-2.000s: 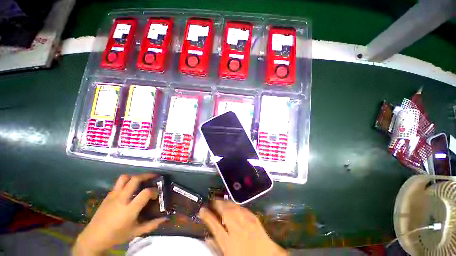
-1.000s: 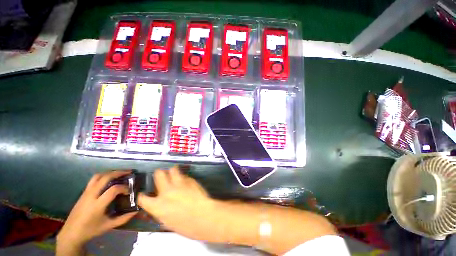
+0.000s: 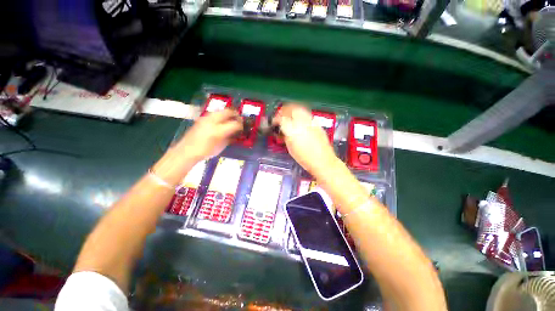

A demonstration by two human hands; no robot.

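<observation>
A clear blister tray (image 3: 391, 152) holds two rows of red keypad phones. The far-row phones lie back up, such as the one at the right end (image 3: 363, 144); the near-row phones lie screen up (image 3: 261, 206). My left hand (image 3: 213, 135) is over the far row's left part, with a small dark block (image 3: 248, 125) at its fingertips by the second phone. My right hand (image 3: 294, 129) is over the third phone; something dark shows under its blurred fingertips, and its grip is unclear. A black smartphone (image 3: 324, 244) lies across the tray's near edge, below my right forearm.
A crumpled red-white wrapper (image 3: 496, 226), a second phone (image 3: 531, 249) and a cream fan (image 3: 524, 294) are at the right. A grey post (image 3: 499, 115) stands at the back right. Another tray of phones (image 3: 292, 17) is beyond the strip. A dark monitor (image 3: 73, 36) is upper left.
Both hands have moved from the near bench edge up over the tray's far row. The view has shifted, showing more of the area beyond the bench.
</observation>
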